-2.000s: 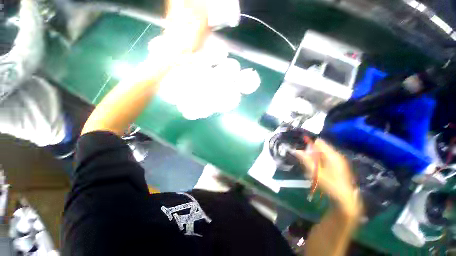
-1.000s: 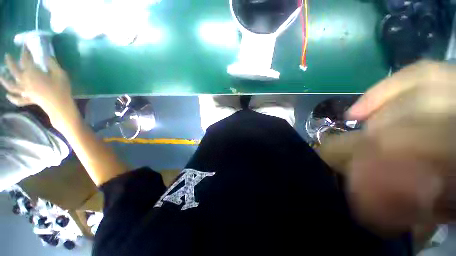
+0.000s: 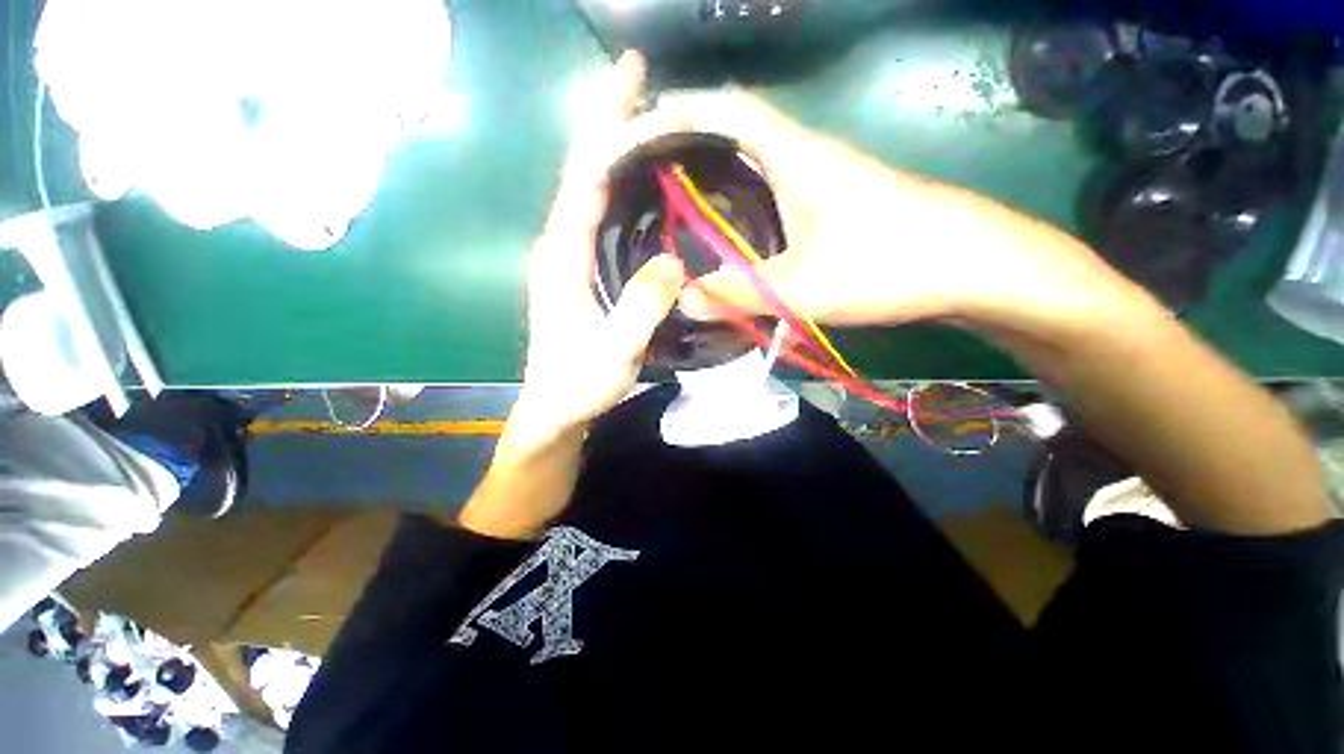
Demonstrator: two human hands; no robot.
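A white housing (image 3: 730, 405) with a black round body (image 3: 693, 206) in its round end is held at the bench's front edge, its neck towards me. My left hand (image 3: 590, 309) grips the left side, thumb on the black body. My right hand (image 3: 826, 221) wraps the right side, its fingers over the black body. Red and yellow wire leads (image 3: 789, 317) run out of the black body towards the lower right, past the bench edge, to a small white plug end (image 3: 1041, 420). The housing's round rim is mostly hidden by my hands.
Glaring white round covers (image 3: 251, 103) are piled at the left of the green bench (image 3: 472, 317). Black round parts (image 3: 1179, 148) lie at the right. A white unit (image 3: 67, 332) stands at the left edge beside a neighbour's sleeve. A carton (image 3: 310, 589) with white and black parts is below left.
Both hands have come in from the sides and now hold the housing, which lay alone on the bench. It sits lower in view, and its wires now trail to the lower right.
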